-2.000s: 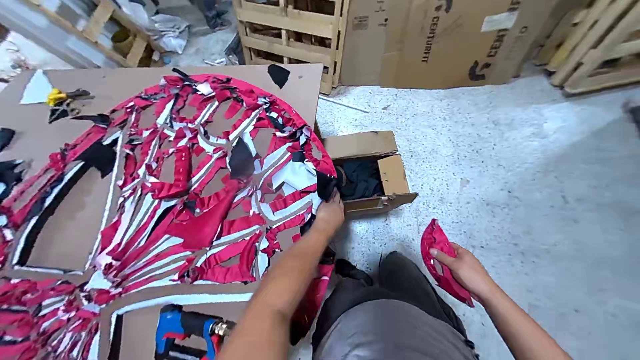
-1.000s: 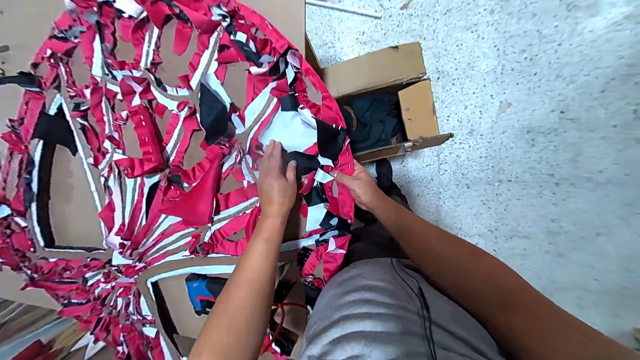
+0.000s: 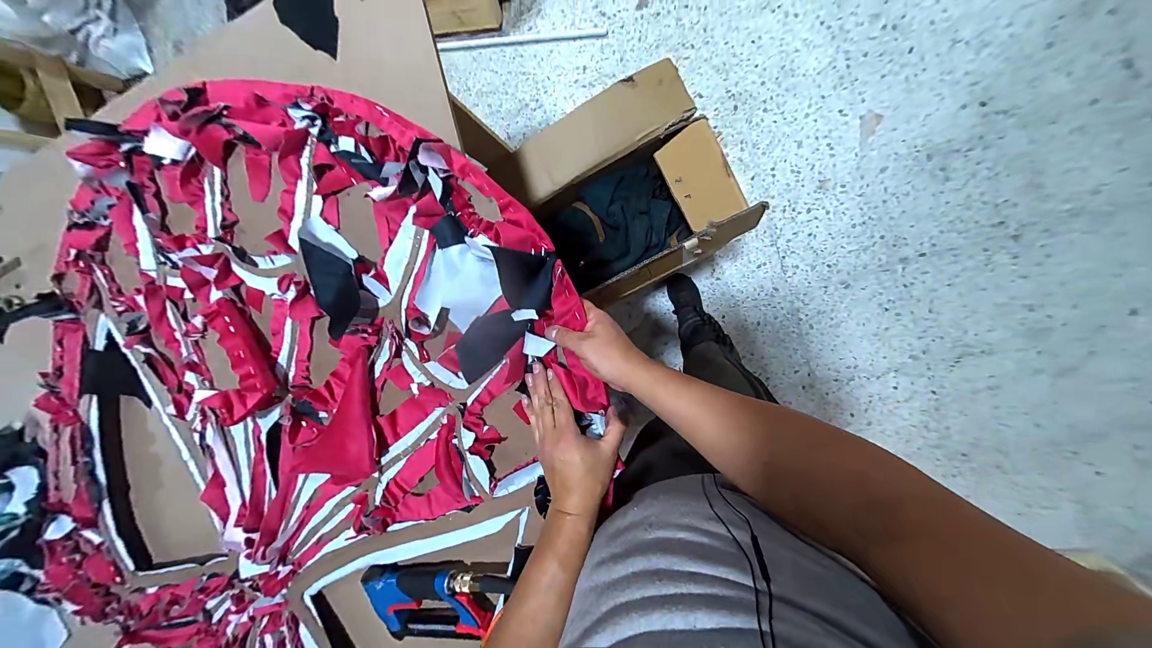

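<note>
A large round frame wrapped in red, white and black fabric strips (image 3: 328,423) lies on a cardboard-covered table. At its right rim, my right hand (image 3: 598,346) pinches the edge of the red fabric, thumb on top beside a small white scrap. My left hand (image 3: 571,441) rests just below, fingers extended over the fabric near the same rim, its thumb at the outer edge. Loose black (image 3: 522,277) and white (image 3: 459,283) fabric pieces lie just above the hands. A blue and red air stapler (image 3: 427,598) with a brass hose fitting lies left of my left forearm.
An open cardboard box (image 3: 621,139) holding dark cloth stands on the speckled floor beside the table. A black scrap (image 3: 309,22) lies near the table's far edge. A thin white rod (image 3: 522,40) is on the floor beyond. My shoe (image 3: 686,297) is below the box.
My right hand, which held a red fabric piece out over the floor two seconds ago, is now at the frame's rim. My left hand has moved down along the rim since one second ago.
</note>
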